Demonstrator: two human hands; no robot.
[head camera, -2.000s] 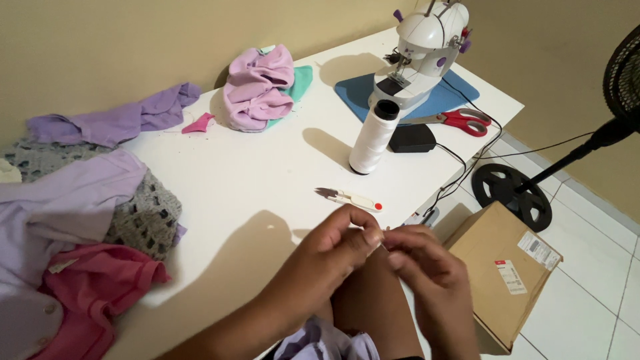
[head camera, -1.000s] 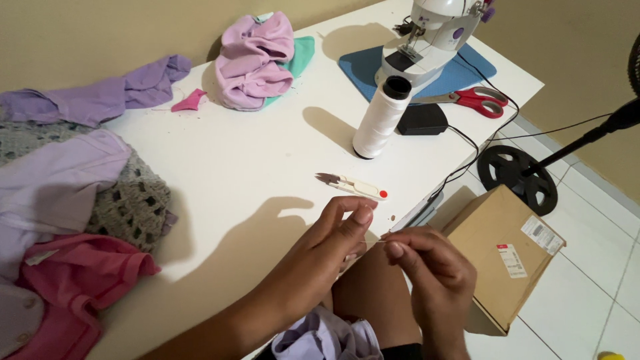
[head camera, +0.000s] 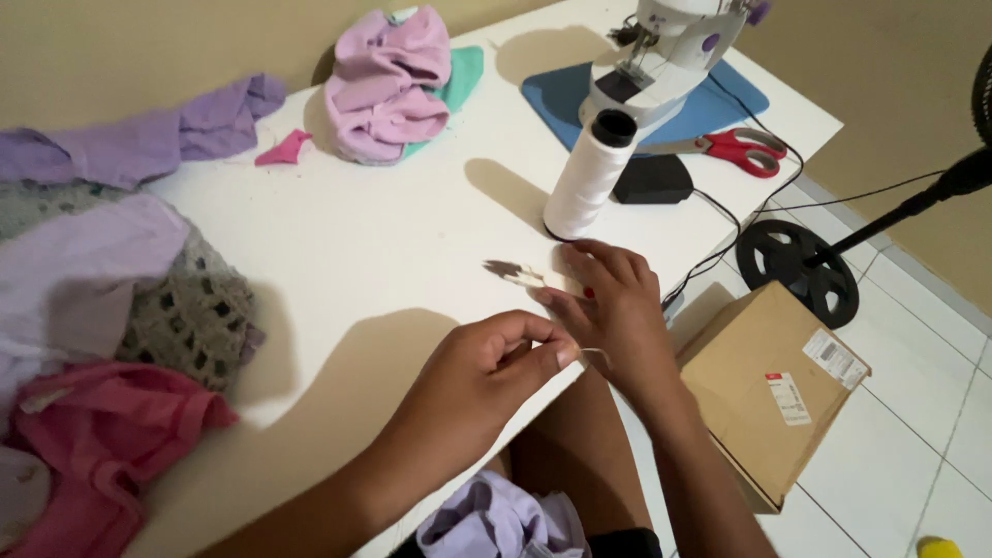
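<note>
My left hand (head camera: 496, 372) pinches a short pale thread (head camera: 595, 352) between thumb and forefinger, above the table's front edge. Beyond it, my right hand (head camera: 612, 310) reaches over small thread snips (head camera: 515, 273) lying on the table, its fingers around their handle end; whether it grips them is unclear. A large white thread spool (head camera: 590, 178) stands upright just behind the right hand. A lilac cloth (head camera: 504, 515) lies on my lap. Farther back, a white mini sewing machine (head camera: 659, 62) stands on a blue mat (head camera: 554, 97).
Red-handled scissors (head camera: 744, 151) and a black power adapter (head camera: 653, 180) lie near the machine. Pink-lilac fabric (head camera: 387, 93), a pink scrap (head camera: 285, 149) and piled garments (head camera: 93, 465) occupy the back and left. A cardboard box (head camera: 775, 387) and a fan base (head camera: 798, 271) stand at right.
My right hand has moved away from the left hand's fingertips, forward to the snips on the table. The left hand still pinches in front of me.
</note>
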